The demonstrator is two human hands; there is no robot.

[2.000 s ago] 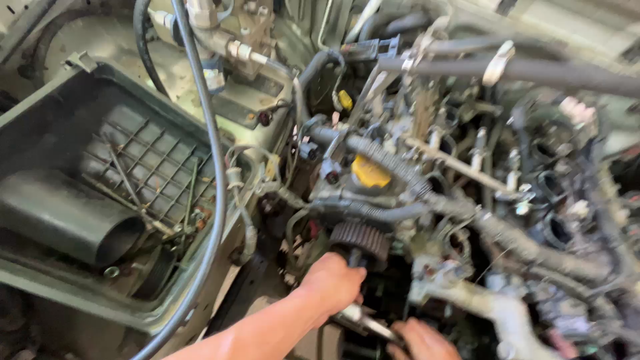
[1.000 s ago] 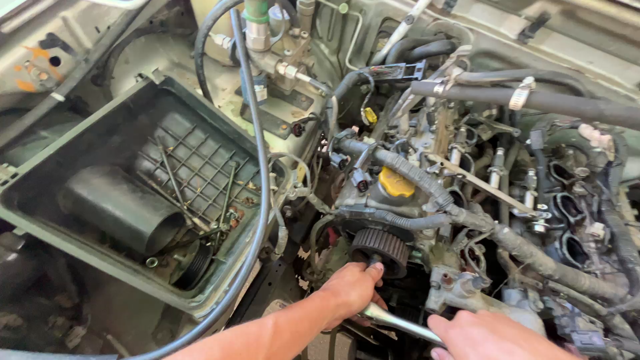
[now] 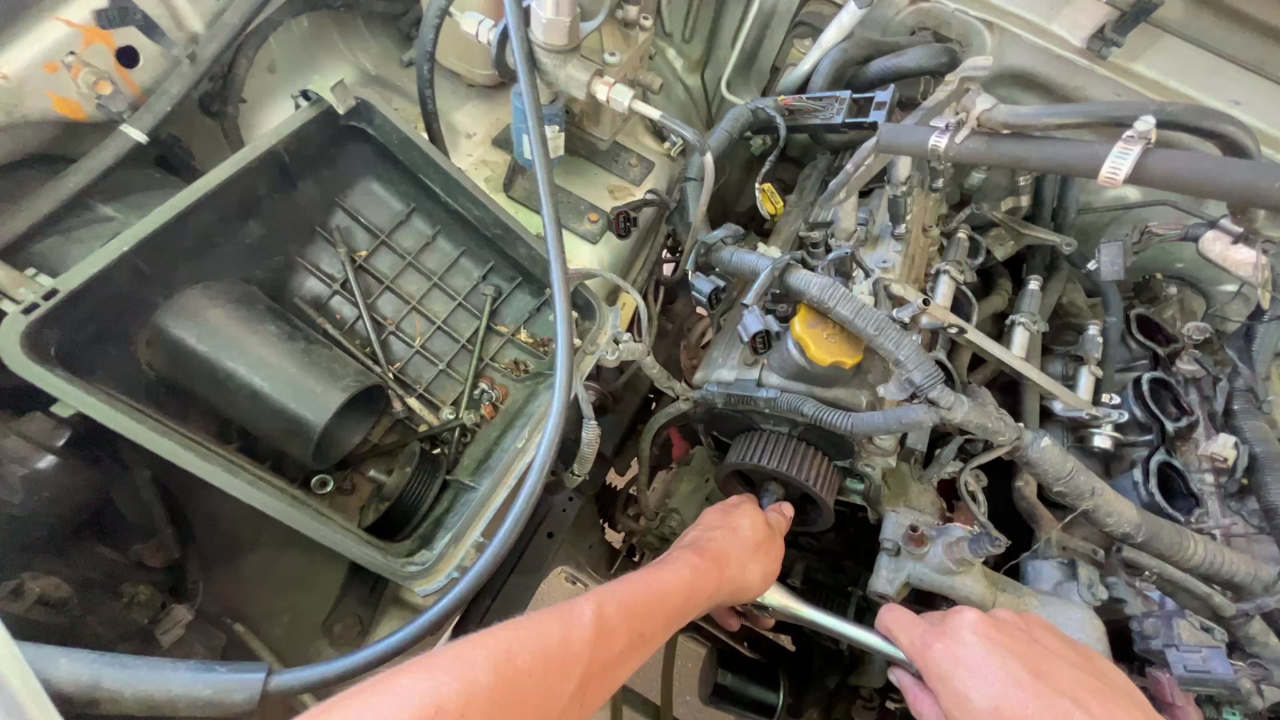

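My left hand [image 3: 735,550] is closed around the head end of a metal ratchet wrench [image 3: 830,622], right at the bolt in the middle of a toothed cam pulley [image 3: 782,470]. Its fingers hide the wrench's head. Lower right, my right hand [image 3: 1000,660] grips the handle end of the same wrench. The pulley sits at the front of the engine, below a yellow oil filler cap [image 3: 826,336] and a corrugated wiring conduit [image 3: 850,415].
An air filter housing [image 3: 190,235] at left holds bolts, rods and a ribbed pulley [image 3: 410,495]. A grey hose [image 3: 552,330] curves across its right side. Unplugged connectors [image 3: 757,330] hang near the cap. A thick conduit [image 3: 1130,510] crosses the engine at right.
Two seconds ago the right hand was lower in view beside the wrench's end; it now shows farther right on the handle. The left hand has stayed at the pulley's centre.
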